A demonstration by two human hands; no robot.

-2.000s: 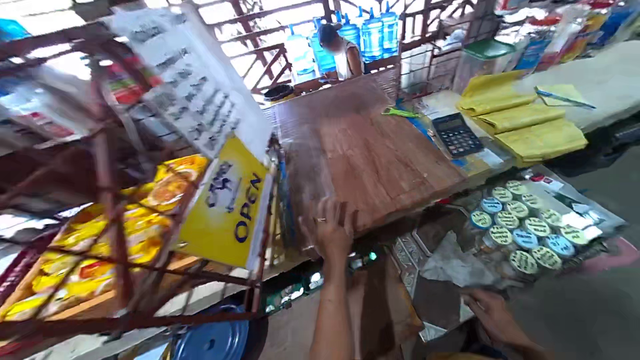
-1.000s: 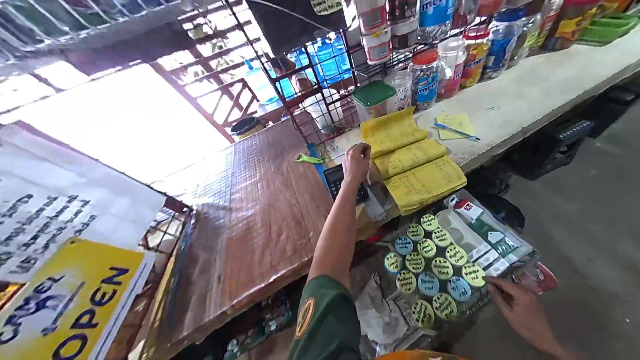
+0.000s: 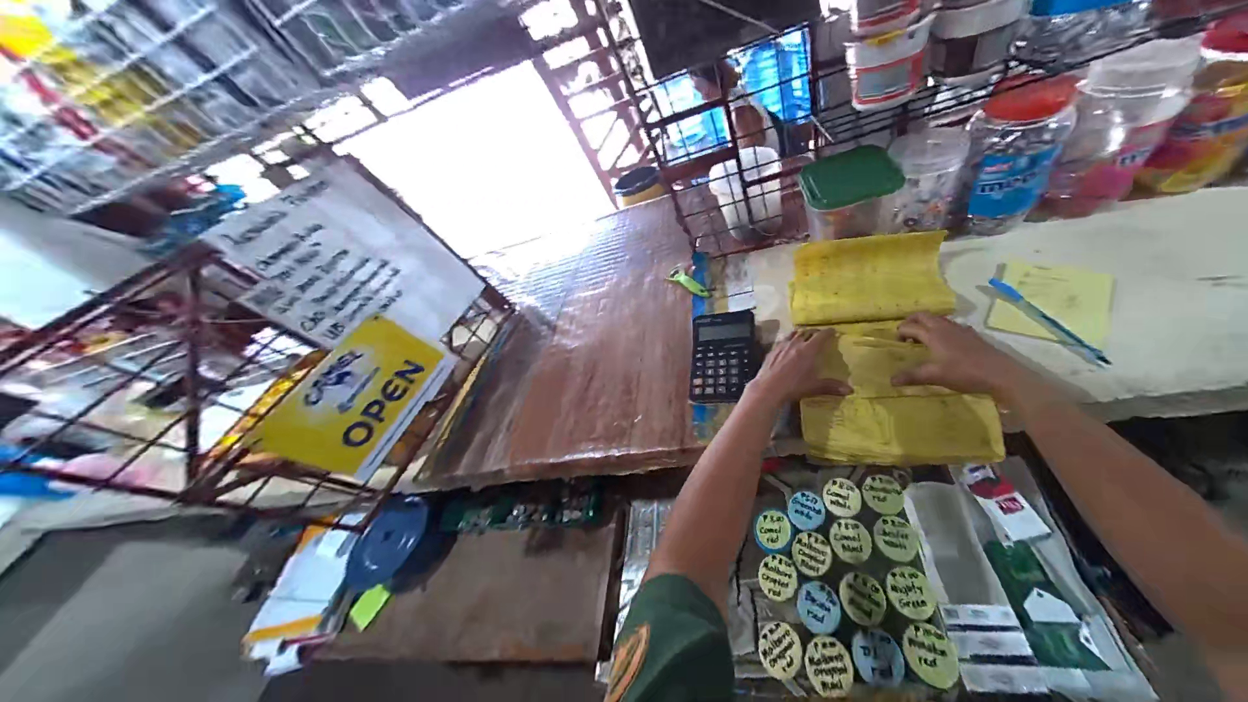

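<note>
Yellow paper sheets point(image 3: 873, 278), creased into several panels and bearing writing, lie across the counter's edge. My left hand point(image 3: 801, 369) rests on their left side with fingers spread. On their right side lies my right hand point(image 3: 951, 359), its fingers bent over the paper; whether it grips is unclear. Just left of my left hand is a black calculator point(image 3: 723, 357). A blue pen point(image 3: 1048, 320) lies on a small yellow note point(image 3: 1082, 292) to the right. Below the sheets, jars or containers with round handwritten lids point(image 3: 863, 597) stand in rows.
A green-lidded tub point(image 3: 851, 180) and plastic candy jars point(image 3: 1014, 156) line the counter's back. A green cutter-like tool point(image 3: 689, 282) lies on the wooden counter point(image 3: 595, 370). A metal grille with an open sign point(image 3: 356, 395) stands left. Beyond the grille, a person is partly visible.
My left hand has moved from the calculator area onto the yellow sheets. My right hand has left the round lids and come up onto the sheets. The view has shifted.
</note>
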